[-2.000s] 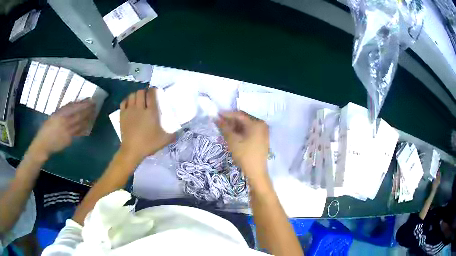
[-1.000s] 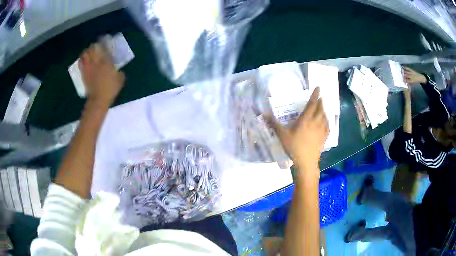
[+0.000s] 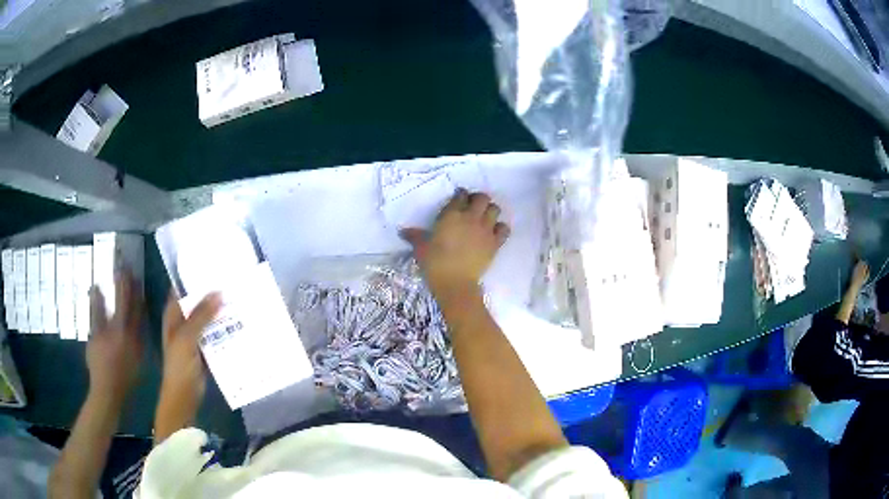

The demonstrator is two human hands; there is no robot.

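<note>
My left hand grips an open white retail box with a barcode label, its open end with a flap pointing away from me. My right hand is on thin white leaflets at the far edge of the white work sheet; its fingertips touch the paper, and I cannot tell if they pinch a sheet. A heap of coiled white-grey cables lies on clear plastic between my hands.
White box stacks stand at right, partly under a hanging clear bag. Another person's hand touches a row of boxes at left. Open boxes lie on the dark green belt. Another person sits far right.
The view has swung back left. My left hand has come from the belt and now holds a box near me. My right hand has moved from the box stacks to the leaflets.
</note>
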